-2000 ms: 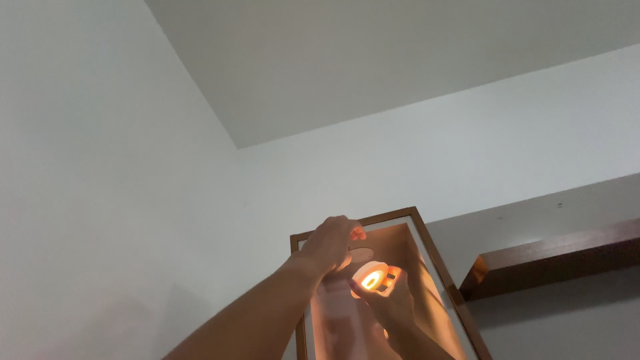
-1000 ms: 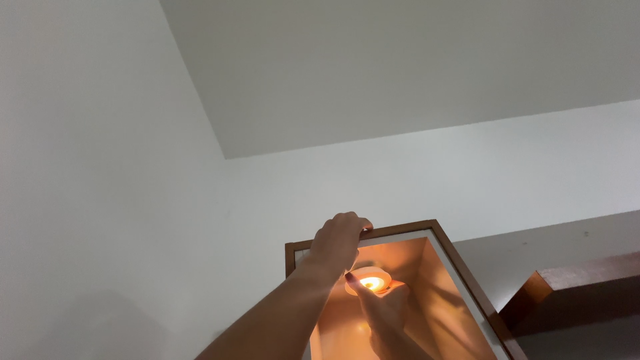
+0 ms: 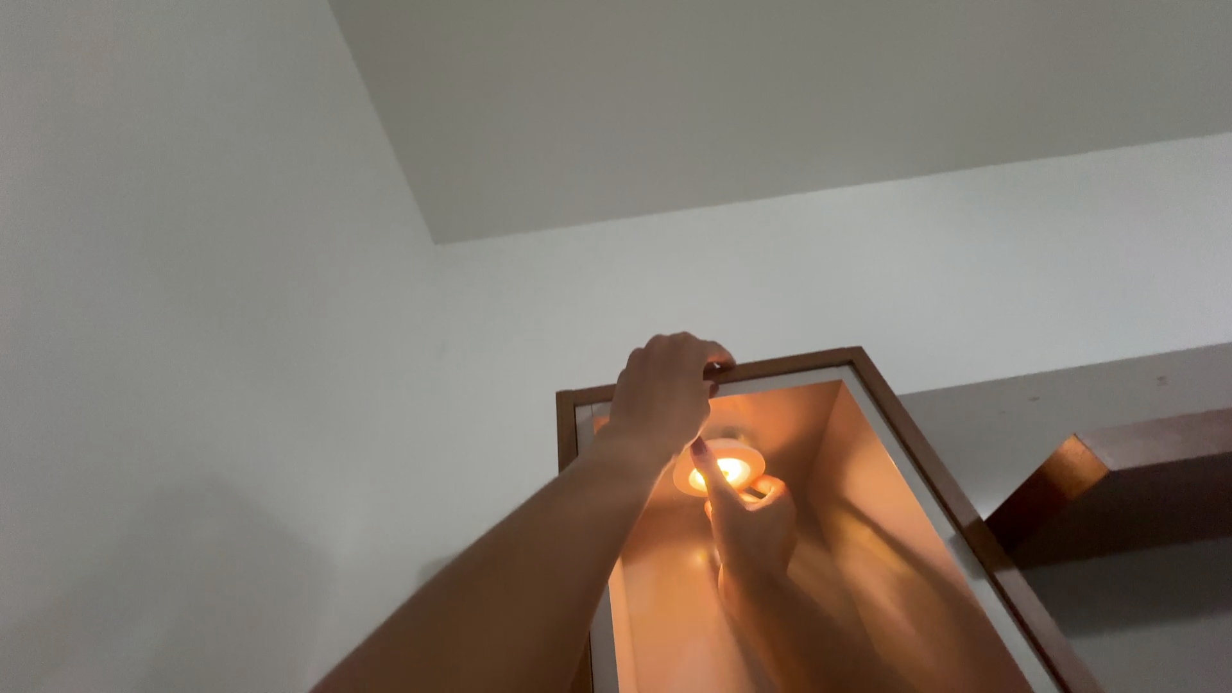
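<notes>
High in a wood-framed wall cabinet (image 3: 789,368), a round lit spotlight (image 3: 720,469) shines warm light over the inside. My right hand (image 3: 751,525) reaches up inside and grips the rim of this light between thumb and fingers. Over the top left of the frame lies my left hand (image 3: 669,390), its fingers curled around the top edge and partly hidden behind it. The left wrist passes close to the left side of the light. Just above the light, a darker spot on the cabinet's top panel shows only in part.
A white wall (image 3: 241,337) rises on the left and behind the cabinet, meeting the grey ceiling (image 3: 770,96). To the right, a dark wooden shelf (image 3: 1145,481) juts out near the cabinet's side.
My left hand has moved from beside the opening in the top panel to the frame's top edge. My right hand has raised the light, which now covers most of that opening.
</notes>
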